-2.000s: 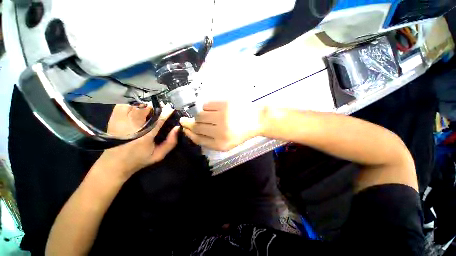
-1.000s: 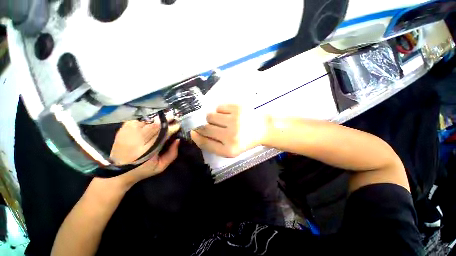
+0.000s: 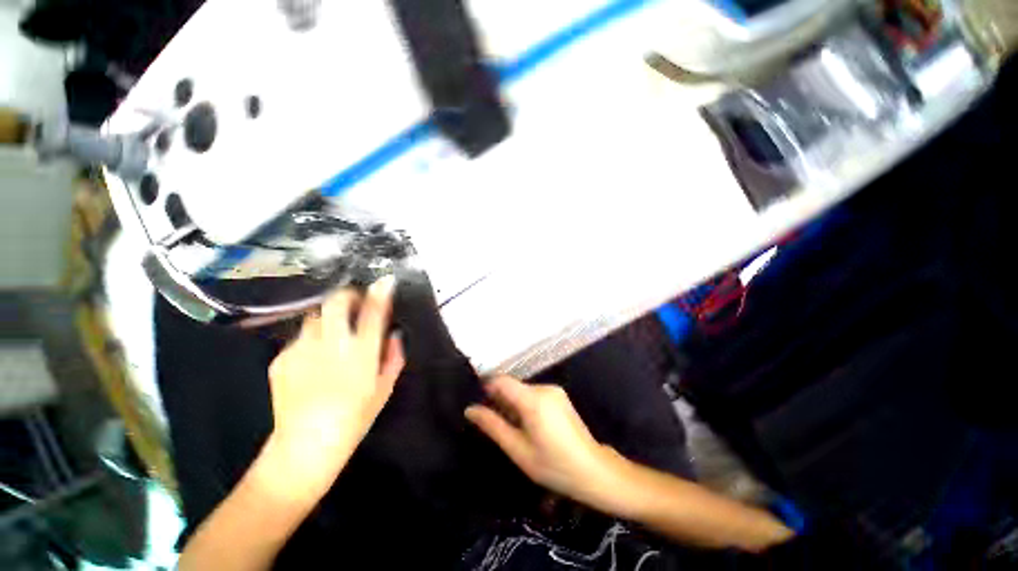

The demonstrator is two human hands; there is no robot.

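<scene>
Black cloth (image 3: 419,446) lies from the needle area (image 3: 385,251) over the table's front edge and down over my lap. My left hand (image 3: 333,363) lies on the cloth just in front of the needle area, fingertips pointing at it, fingers slightly apart. My right hand (image 3: 530,424) is at the table's front edge, thumb and fingers closed on the cloth's right edge. The white sewing machine head (image 3: 290,112) with a blue stripe stands above. The picture is blurred, and the presser foot is not clear.
A shiny curved metal guard (image 3: 184,292) is at the machine's left end. A plastic-wrapped dark item (image 3: 781,139) lies on the white table (image 3: 603,223) at right. A grey arm (image 3: 89,143) is at upper left. Red-handled scissors (image 3: 720,303) show below the table edge.
My right hand has moved from beside the needle down to the table's front edge. My left hand has shifted on the cloth, its fingers now straighter. The camera view has shifted and turned.
</scene>
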